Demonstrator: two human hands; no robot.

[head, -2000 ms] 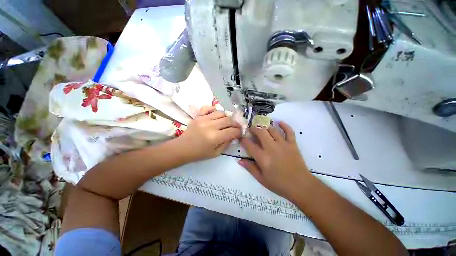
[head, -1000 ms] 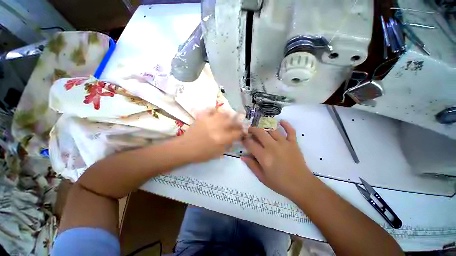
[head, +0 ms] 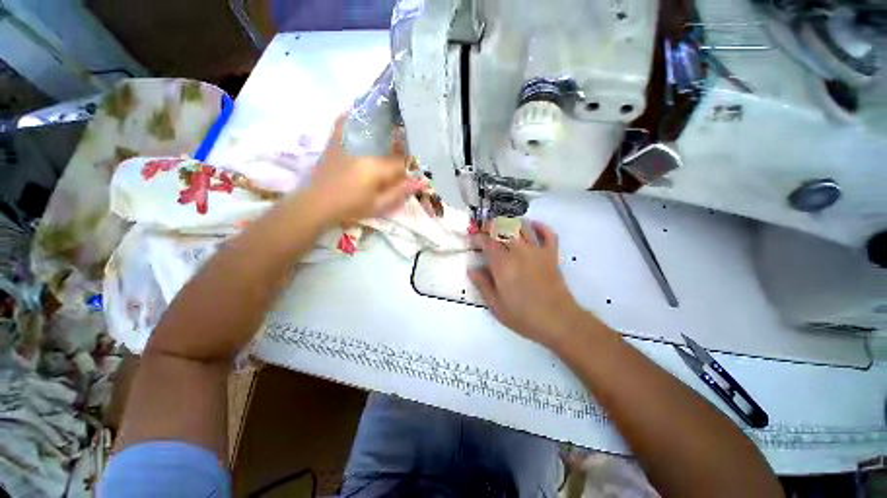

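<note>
The cream-white garment piece with red flowers point(head: 255, 195) lies bunched left of the needle, its narrow edge running to the presser foot point(head: 483, 212). My left hand point(head: 365, 180) is blurred, over the cloth beside the wrapped lamp; its fingertips are at the cloth, but whether they pinch it is unclear. My right hand point(head: 520, 272) lies at the presser foot, fingertips on the cloth edge beside the yellowish block point(head: 506, 229). The cloth under the fingertips is mostly hidden. The white sewing machine point(head: 574, 58) stands over the needle area.
Black thread snips point(head: 725, 381) lie open right of my right forearm. A thin grey metal strip point(head: 644, 249) lies on the machine bed. Blotched cloth point(head: 126, 146) hangs at the upper left by a blue edge point(head: 215, 128). A cloth heap point(head: 49, 389) is at lower left.
My left hand has moved away from the needle, up and left towards the lamp. The cloth edge between the hands now shows. My right hand stays by the presser foot. The view has shifted slightly.
</note>
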